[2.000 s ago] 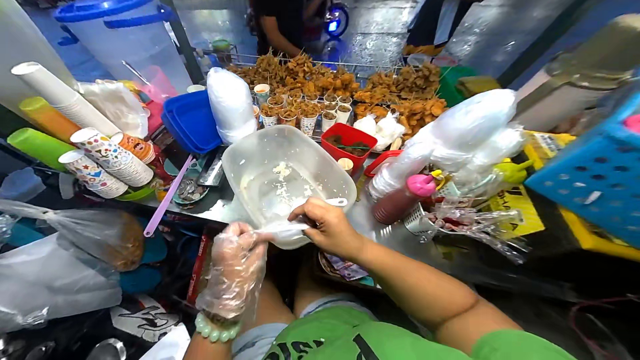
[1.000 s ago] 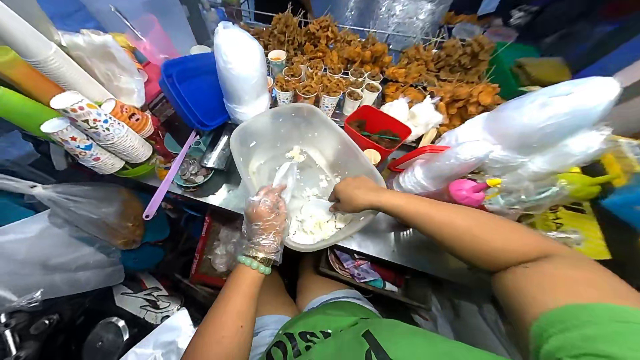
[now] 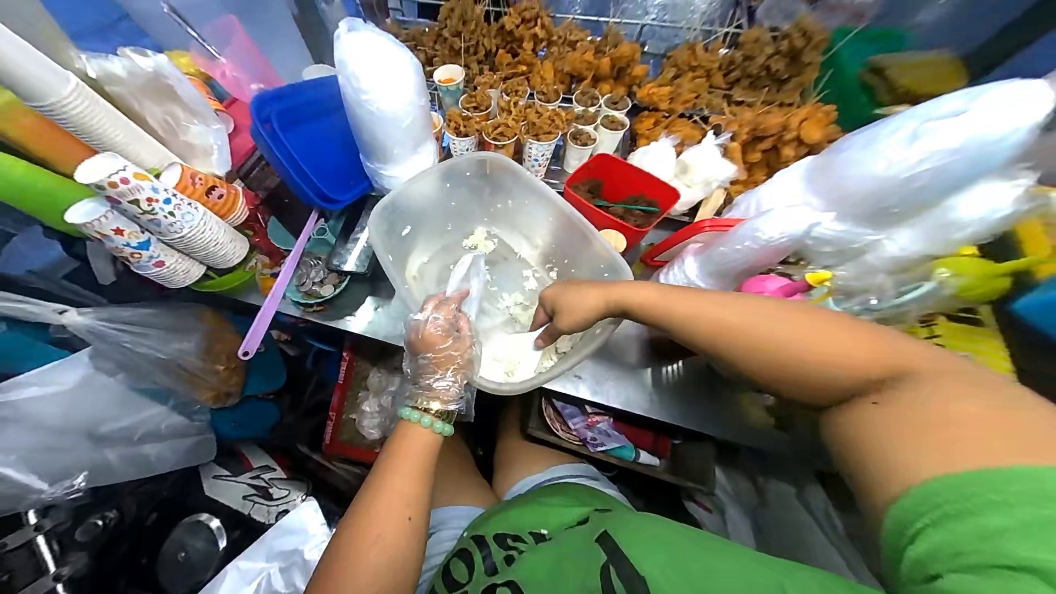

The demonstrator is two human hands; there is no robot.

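Observation:
A translucent plastic tub [image 3: 429, 194] with white rice scattered in it tilts over the counter's near edge. My left hand [image 3: 440, 334], in a clear plastic glove with a green bead bracelet below it, holds a small clear plastic bag [image 3: 468, 283] inside the tub. Bare, my right hand [image 3: 577, 311] grips a white scoop or spatula [image 3: 516, 351] low in the tub, among rice [image 3: 518, 305] at the near side. The scoop's handle is hidden by my fingers.
Behind the tub stand filled paper cups [image 3: 540, 136] and fried skewers [image 3: 528, 41]. A red container [image 3: 615, 186] and plastic bags [image 3: 891, 181] are right; a blue lid [image 3: 309, 140], stacked cups [image 3: 161, 210], coins [image 3: 318, 276] and a purple spoon [image 3: 280, 285] left. An open drawer [image 3: 697, 462] lies below.
Two seconds ago both hands were together at the tub's near rim. They have moved apart and into the tub, and the white scoop has gone down to the rice at the near side.

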